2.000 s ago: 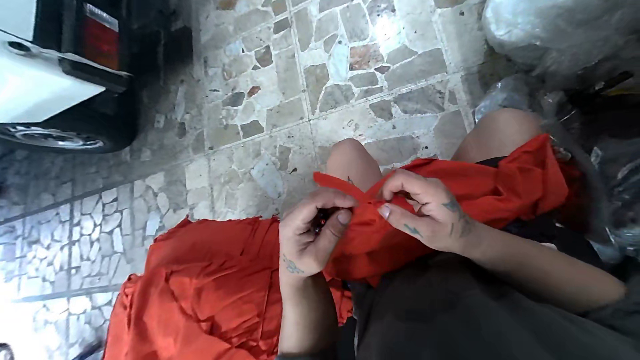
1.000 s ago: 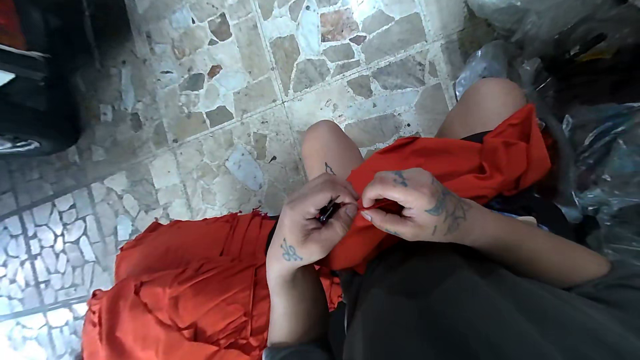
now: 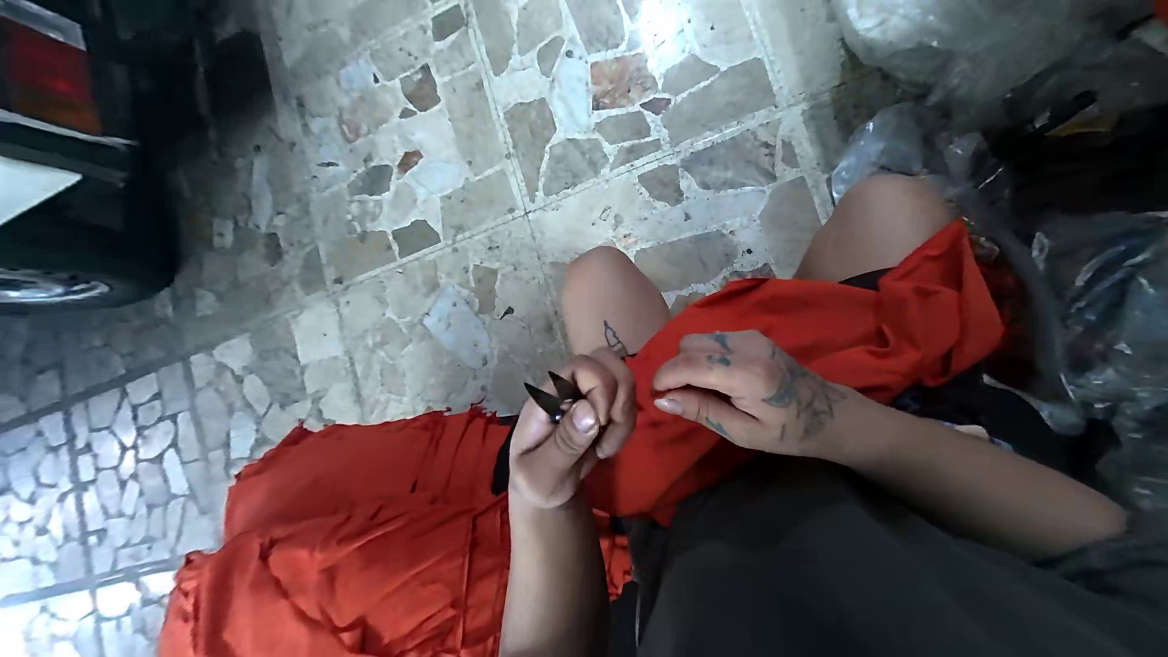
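Note:
My left hand [image 3: 575,424] holds a small pair of dark thread snips [image 3: 550,397], whose two pointed blades stick out past the thumb, slightly apart. To its right is my right hand [image 3: 753,392], palm down over the red fabric [image 3: 794,319] on my lap, with fingers curled and thumb near the index finger. Whether a thread or a bit of cloth sits between those fingertips cannot be seen. More red fabric [image 3: 365,538], creased and with a frayed edge, spreads out to the left of my left forearm.
A vehicle's tyre [image 3: 100,228] and red tail light [image 3: 50,78] are at the upper left. Clear plastic bags [image 3: 949,46] lie at the upper right, and more plastic [image 3: 1122,365] is along the right side. The stone-patterned floor [image 3: 438,210] extends beyond my knees.
My hands, close together over the red fabric before, are now farther apart. The dark blades stand out more plainly from my left hand.

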